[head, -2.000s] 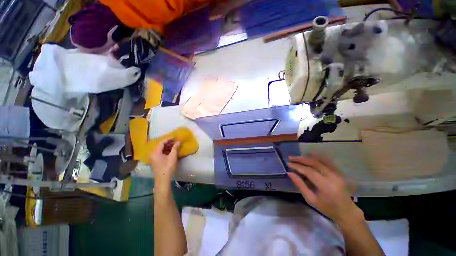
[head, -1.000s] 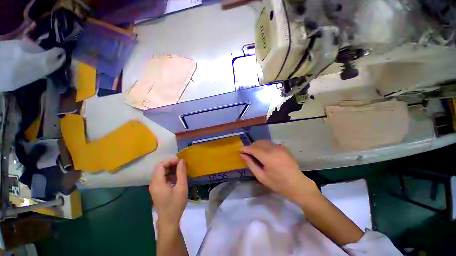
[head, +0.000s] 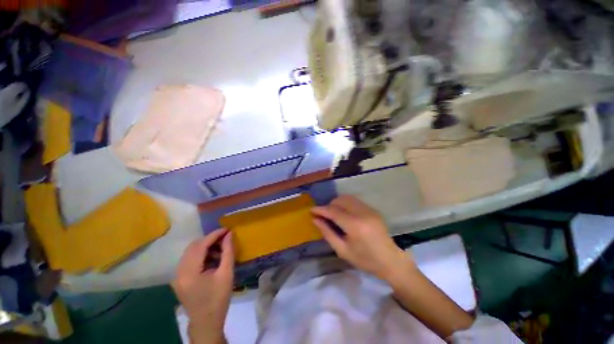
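Note:
A yellow panel lies over the near leaf of the blue-violet sewing template, below its reddish-brown hinge strip. The template's far leaf, with its slotted outline, stands open beyond the strip and reaches toward the needle area. My left hand pinches the panel's left edge. My right hand pinches its right edge. The panel hides most of the near leaf's slot.
Yellow panels lie in piles at left. Beige panels lie behind the template, and more beige panels lie on the bed at right. The off-white machine head stands at upper middle. Spare templates lie at upper left.
The yellow panel came from the left pile and is now over the near leaf, between both hands. Since one second ago the view has shifted, with the hands still on its edges.

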